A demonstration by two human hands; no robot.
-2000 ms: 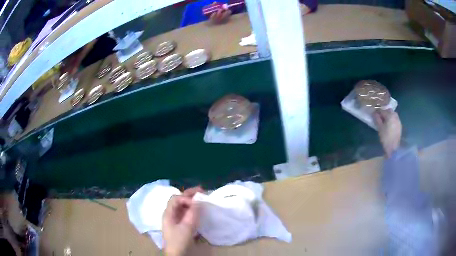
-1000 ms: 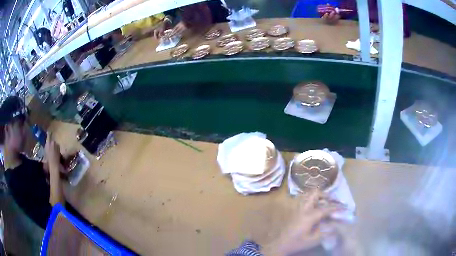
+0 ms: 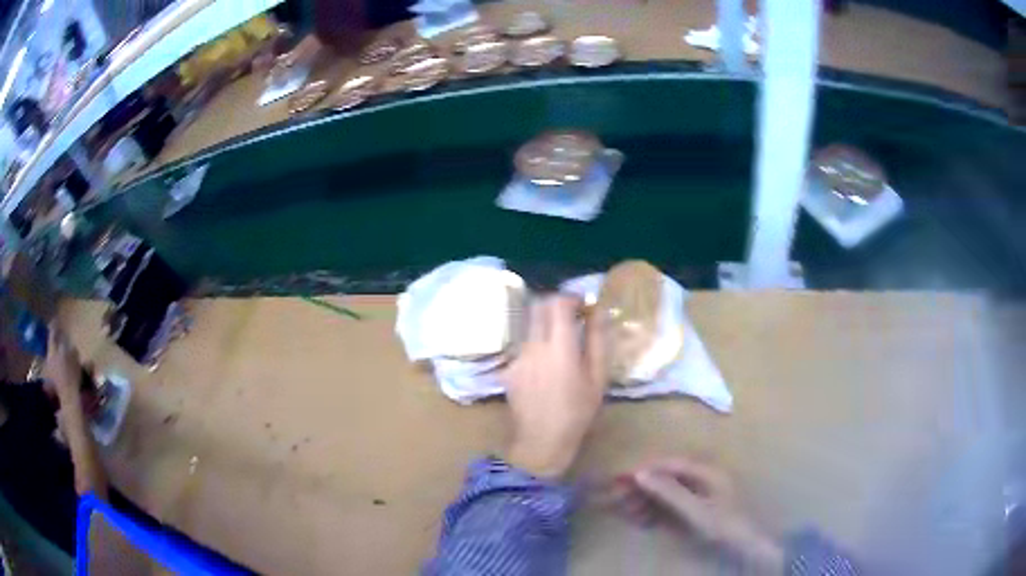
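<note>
A round golden housing (image 3: 632, 321) is tilted up over a white wrap (image 3: 700, 366) on the bench. My left hand (image 3: 555, 383) is at its left edge, fingertips partly hidden, and appears to grip it. To the left lies a rounded stack in white wrapping (image 3: 461, 321). My right hand (image 3: 698, 501) is low over the bench, nearer to me, blurred, with fingers apart and nothing seen in it.
A white frame post (image 3: 784, 146) stands at the bench's far edge. The green belt (image 3: 371, 191) carries two plate-and-housing assemblies (image 3: 560, 169), (image 3: 852, 191). More housings (image 3: 484, 56) lie across it. A blue crate rim (image 3: 135, 540) and a person's arm (image 3: 77, 422) are at left.
The housing lay flat with its spoked face up and is now tilted. My left hand has come to its left edge. My right hand is apart from the wrap. The view has shifted.
</note>
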